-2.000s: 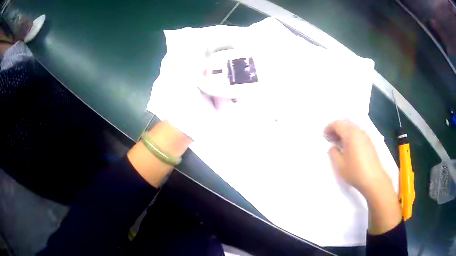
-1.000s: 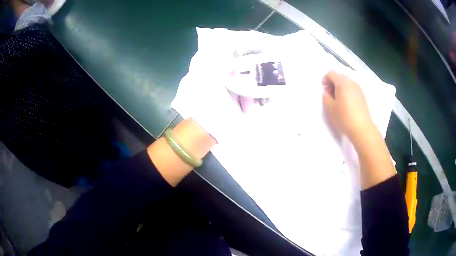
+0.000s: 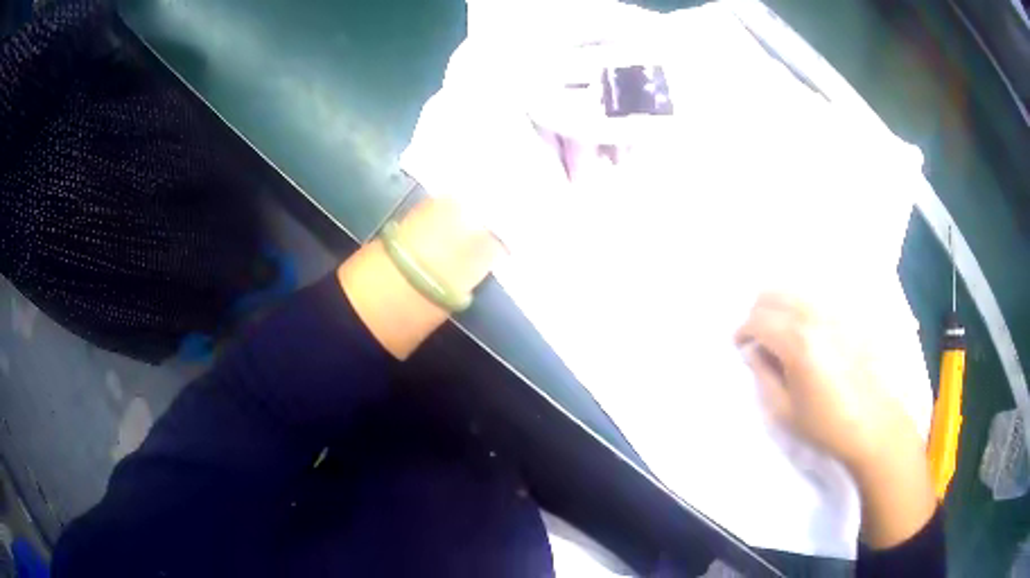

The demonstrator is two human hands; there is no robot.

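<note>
A pale housing (image 3: 565,111) with a square dark panel (image 3: 638,90) lies on the white cloth (image 3: 678,282), its outline washed out. My left forearm with a green bangle reaches onto the cloth below the housing. My left hand (image 3: 508,186) blends with the cloth, so its fingers and grip cannot be made out. My right hand (image 3: 796,367) is low over the right part of the cloth, fingers curled and blurred; whether it holds anything does not show.
A yellow-orange electric screwdriver (image 3: 949,418) lies right of the cloth, thin bit pointing up the view. A clear tub of small pieces (image 3: 1003,454) is at the right edge. A pale rail (image 3: 974,254) curves behind. A person's dark mesh sleeve (image 3: 124,192) is at upper left.
My right hand has moved from beside the housing down the cloth. The view has shifted, so the housing and cloth appear higher. The left arm stays by the housing.
</note>
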